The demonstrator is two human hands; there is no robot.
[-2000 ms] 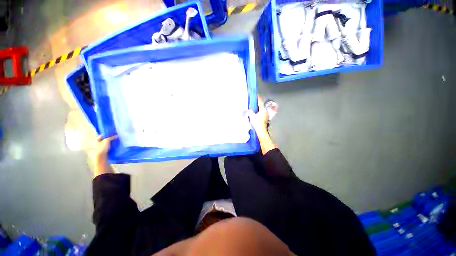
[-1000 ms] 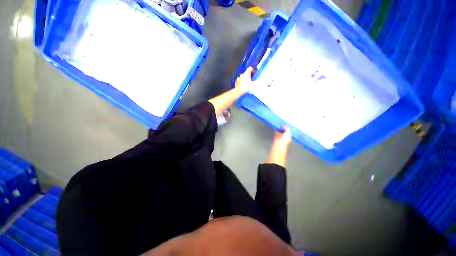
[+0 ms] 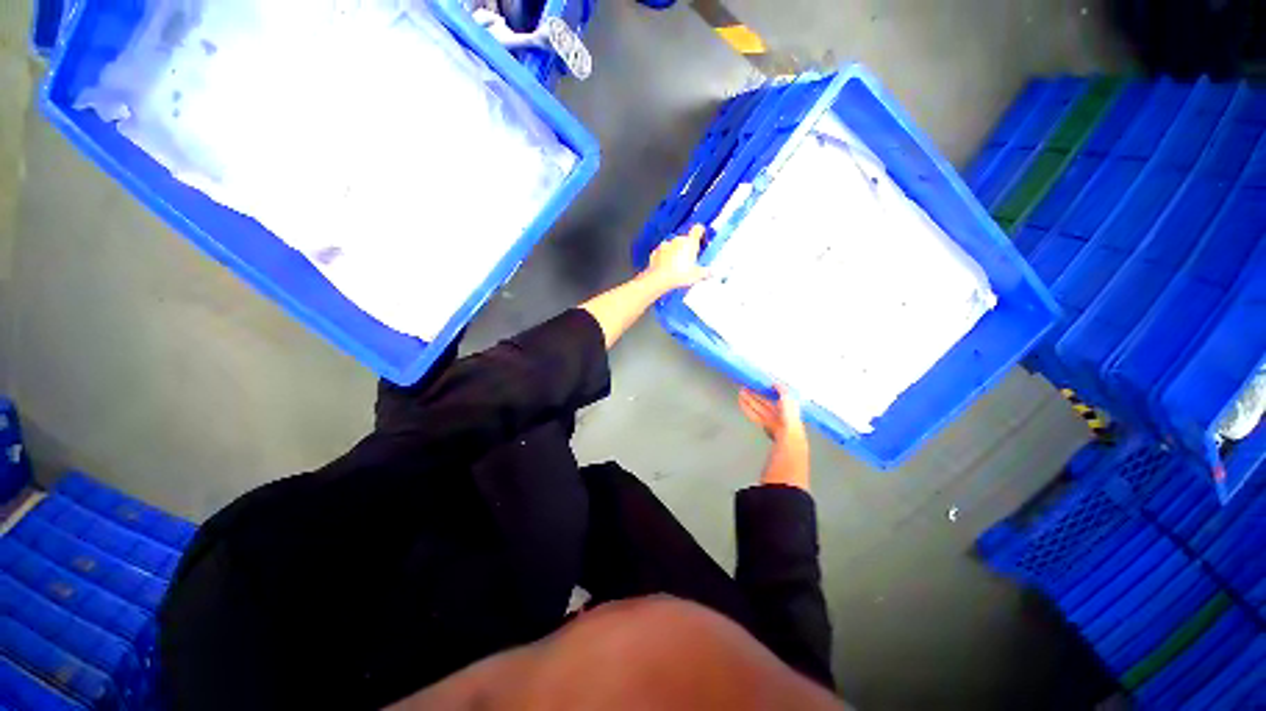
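Observation:
A blue tray point(image 3: 958, 396) with a bright white liner point(image 3: 847, 278) lies right of centre, tilted in the picture, over a stack of blue trays point(image 3: 715, 146). My left hand point(image 3: 676, 264) grips its left corner rim. My right hand point(image 3: 773, 417) is at its near rim, fingers apart and visible outside the wall; it may still touch the rim. Whether the tray rests fully on the stack is hard to tell.
Another white-lined blue tray point(image 3: 313, 295) is at upper left, with a pale part point(image 3: 562, 49) behind it. Stacks of blue trays stand at right point(image 3: 1125, 250), lower right point(image 3: 1138, 556) and lower left point(image 3: 83, 583). Yellow-black tape point(image 3: 739, 35) marks the floor.
The tray was first held in front of me, then swung right; in the last second it has dropped lower and farther from the camera. My right hand's fingers have come off the rim's top.

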